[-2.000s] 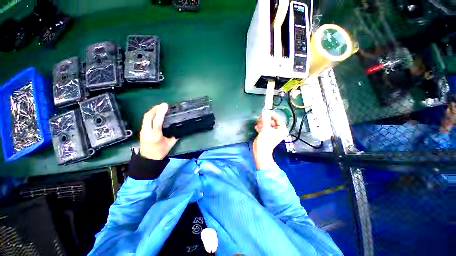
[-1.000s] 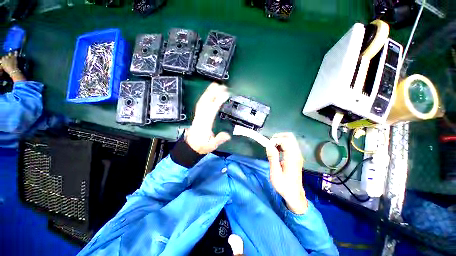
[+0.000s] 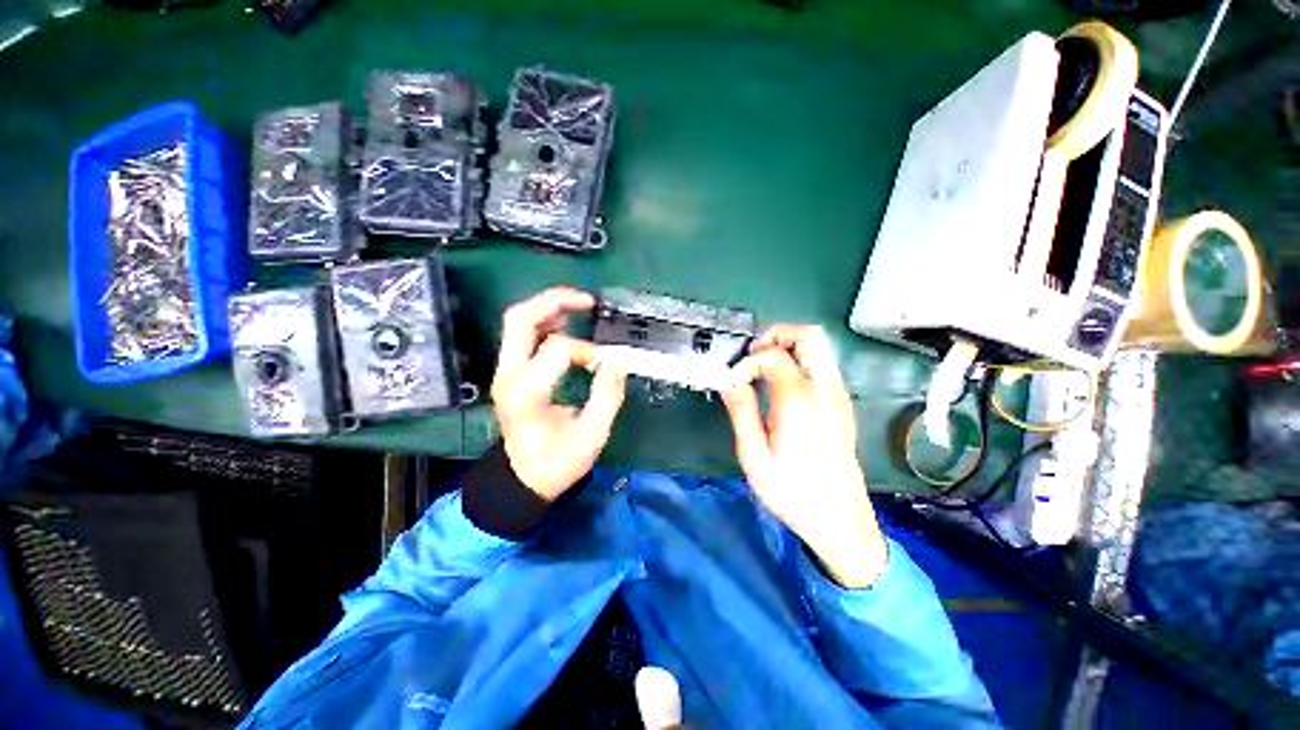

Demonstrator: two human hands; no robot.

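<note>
A pale tape strip [image 3: 664, 367] is stretched level between my two hands, along the near edge of a dark trail camera [image 3: 673, 325] that stands on its side on the green bench. My left hand [image 3: 549, 399] pinches the strip's left end, with fingers at the camera's left end. My right hand [image 3: 801, 442] pinches the strip's right end near the camera's right end. I cannot tell whether the strip touches the case.
Several trail cameras [image 3: 553, 154] lie at the left, beside a blue parts bin [image 3: 89, 257] of thin silvery pieces. A white tape dispenser [image 3: 948, 186], with a strip at its mouth, stands at the right. A tape roll [image 3: 1195, 285] and cables are beside it.
My left hand has come down from above the camera's left end and taken the strip's free left end. The strip has moved from slanting near the camera to level along it.
</note>
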